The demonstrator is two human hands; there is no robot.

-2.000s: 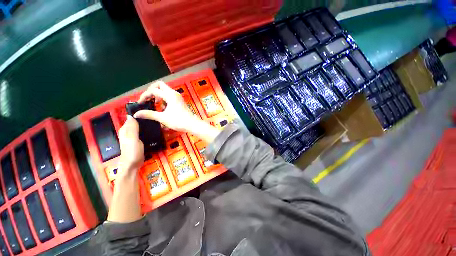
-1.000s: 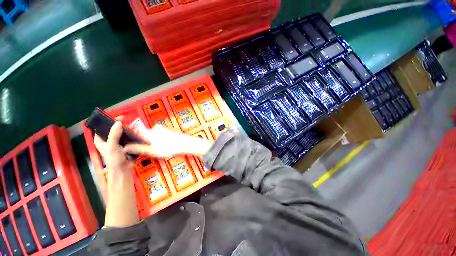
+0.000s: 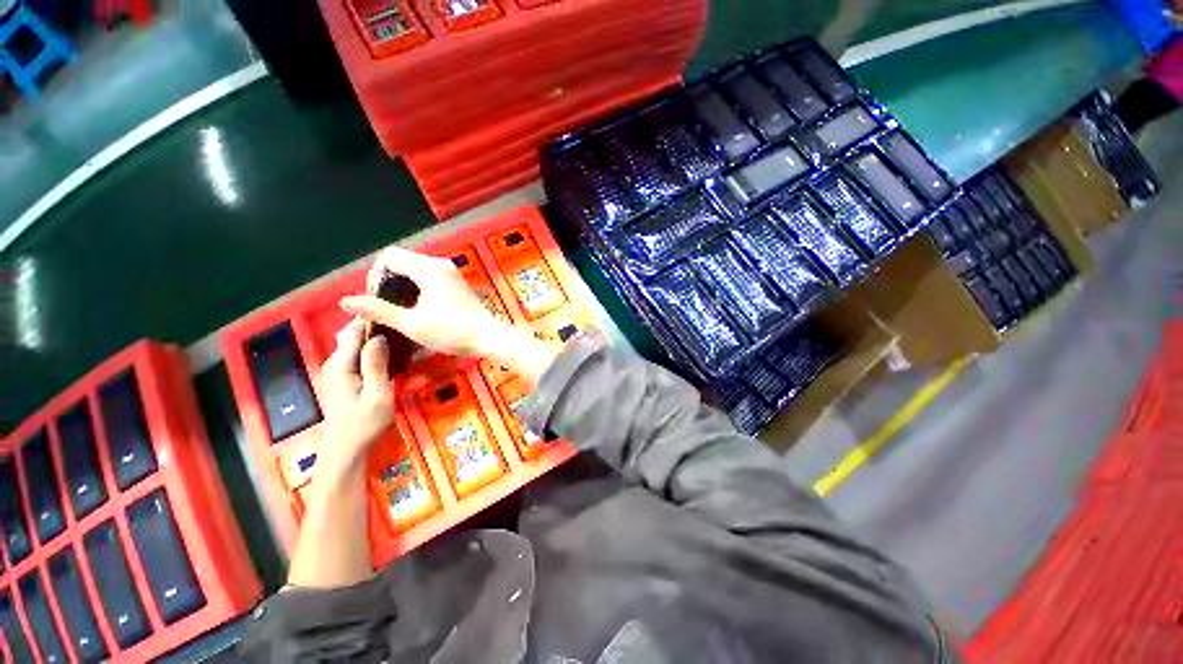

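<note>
My left hand (image 3: pixel 357 393) and my right hand (image 3: pixel 435 308) meet over the red phone tray (image 3: pixel 330 311). Between them they grip a black phone (image 3: pixel 393 340), tilted and mostly hidden by my fingers. My right fingers curl over its upper end and my left fingers hold its lower side. A covered phone (image 3: pixel 283 380) lies in the tray's upper left slot. Open orange handsets, such as the one at the upper right (image 3: pixel 529 275), lie in other slots. The slot behind my hands shows bare red. Whether the cover sits fully on the held phone is hidden.
A finished red tray (image 3: pixel 197 486) lies at the left. A stack of filled red trays (image 3: pixel 519 97) stands behind. The black blister tray (image 3: pixel 752 214) at the right holds several back covers. Cardboard cartons (image 3: pixel 928 305) stand below it, and a red pile (image 3: pixel 1103 519) is at lower right.
The phone has moved right and come down from its raised tilt at the tray's upper left. My right hand has moved up onto its upper end. The covered phone at upper left shows clearly again.
</note>
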